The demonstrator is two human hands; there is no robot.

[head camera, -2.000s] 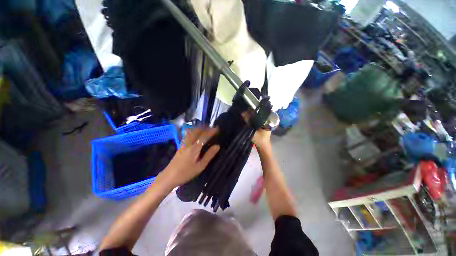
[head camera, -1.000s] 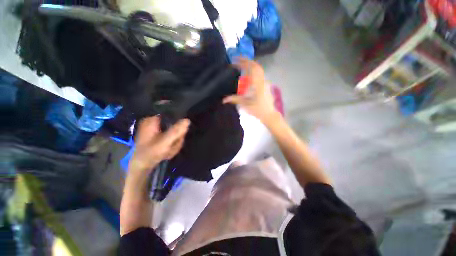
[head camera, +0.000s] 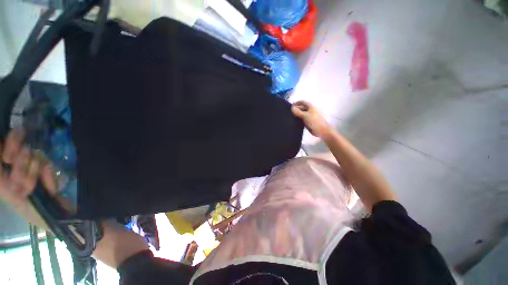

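A black garment (head camera: 172,122) is spread wide in front of me, over the middle and left of the view. My right hand (head camera: 311,118) pinches its edge at the right side. My left hand (head camera: 28,170) is at the far left, with its fingers around a bunch of black hangers (head camera: 50,214). The hangers curve up past the garment's left side. The hand is partly hidden by the hangers and blurred.
Blue plastic bags (head camera: 281,69) and a red bag (head camera: 298,36) lie at the top centre. A pink strip (head camera: 359,55) is on the grey floor (head camera: 434,111) at the right. Yellow and white items (head camera: 184,221) show below the garment.
The garment has gone from bunched to spread wide. My left hand has moved to the far left with the hangers. My right hand has closed on the garment's edge. The view has turned.
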